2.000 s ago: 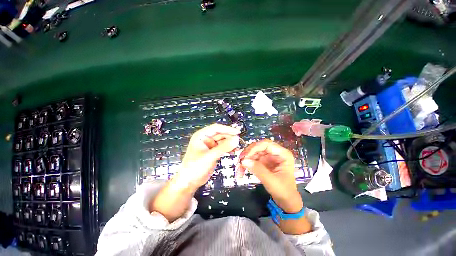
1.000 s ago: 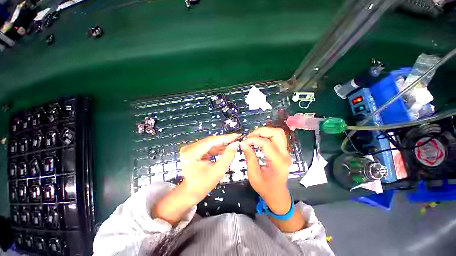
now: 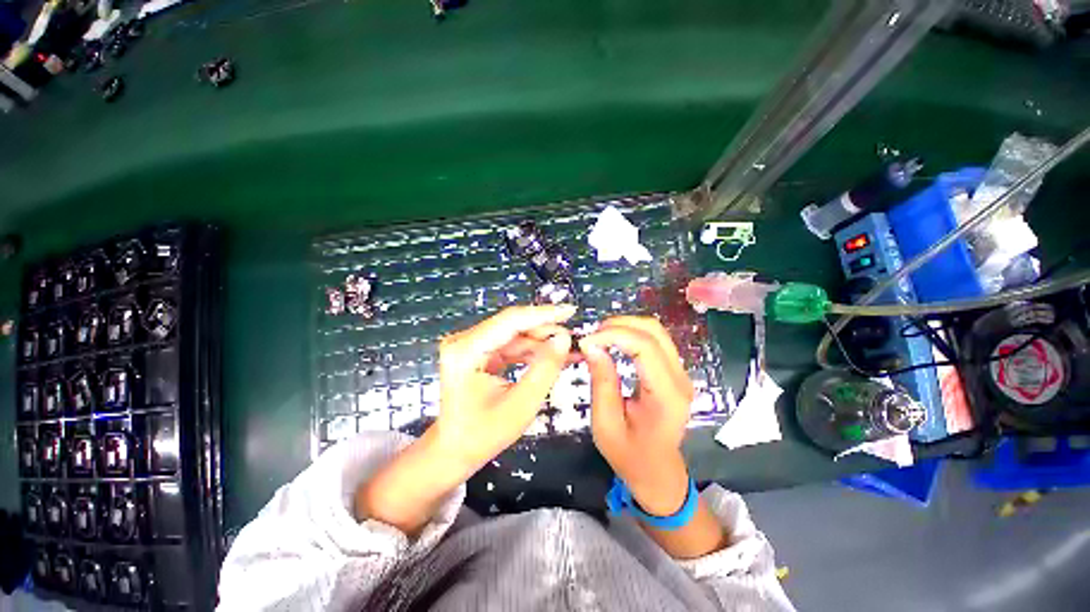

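Note:
My left hand [image 3: 496,377] and my right hand [image 3: 640,389] meet over the clear gridded tray [image 3: 412,269]. Their fingertips pinch a small dark unit [image 3: 577,341] between them; the fingers hide most of it. Loose dark units [image 3: 536,257] lie on the tray just beyond my hands, and another clump [image 3: 351,297] lies at its left. Small white parts [image 3: 522,476] are scattered near the tray's front edge. The syringe with pink-red contents [image 3: 727,292] and a green cap rests at the tray's right end, beside red smears.
A black blister tray [image 3: 191,395] filled with units stands at left. A slanting metal post [image 3: 813,108] rises behind right. At right are a blue controller [image 3: 879,257], a glass jar [image 3: 837,407], a blue bin [image 3: 944,227], a black fan [image 3: 1028,365] and an air hose [image 3: 956,299]. White tissues [image 3: 617,237] lie on the tray.
Two seconds ago my hands were slightly apart; since then my fingertips have come together around the small unit. The surroundings have shifted slightly left in view.

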